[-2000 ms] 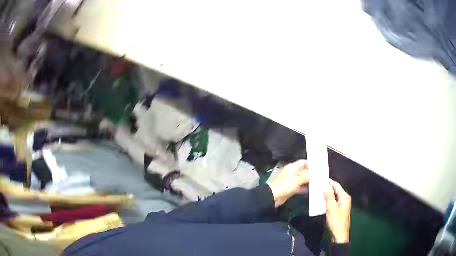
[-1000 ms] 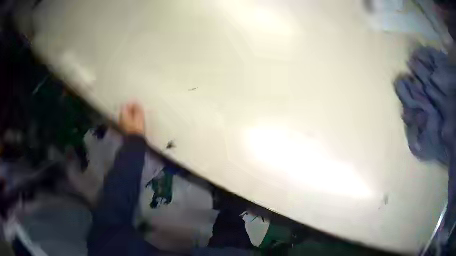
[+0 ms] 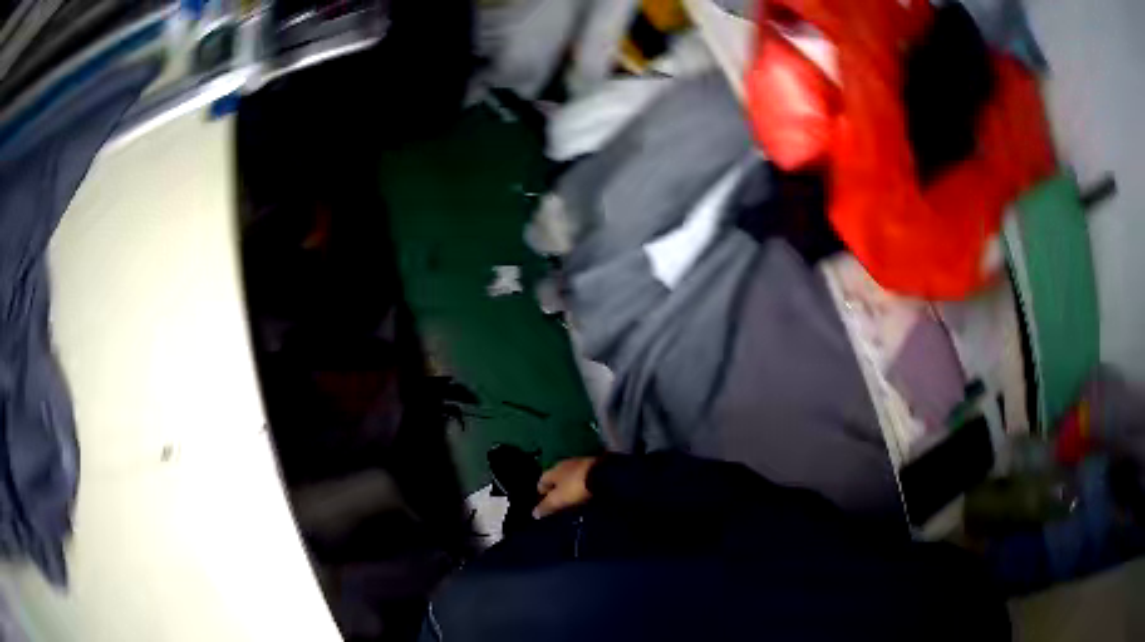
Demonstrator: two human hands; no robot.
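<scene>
My right hand (image 3: 563, 487) is low in the middle of the view, in front of my dark jacket, small and blurred. Its fingers are bent beside a dark shape (image 3: 512, 469); I cannot tell whether it holds that. My left hand is not in view. Grey-blue cloth (image 3: 32, 332) lies in folds along the left side of the off-white table (image 3: 157, 376), cut off by the picture's edge.
A green floor (image 3: 471, 238) with scraps runs beside the table. Right of it lies a large heap of grey cloth (image 3: 716, 326) with a white piece (image 3: 684, 245) on it. Bright red material (image 3: 879, 163) and a green panel (image 3: 1061, 301) are further right.
The view has swung right, so the table now lies at the left. Two seconds ago both hands held a white strip, which no longer shows; the hand over the table a second ago is gone.
</scene>
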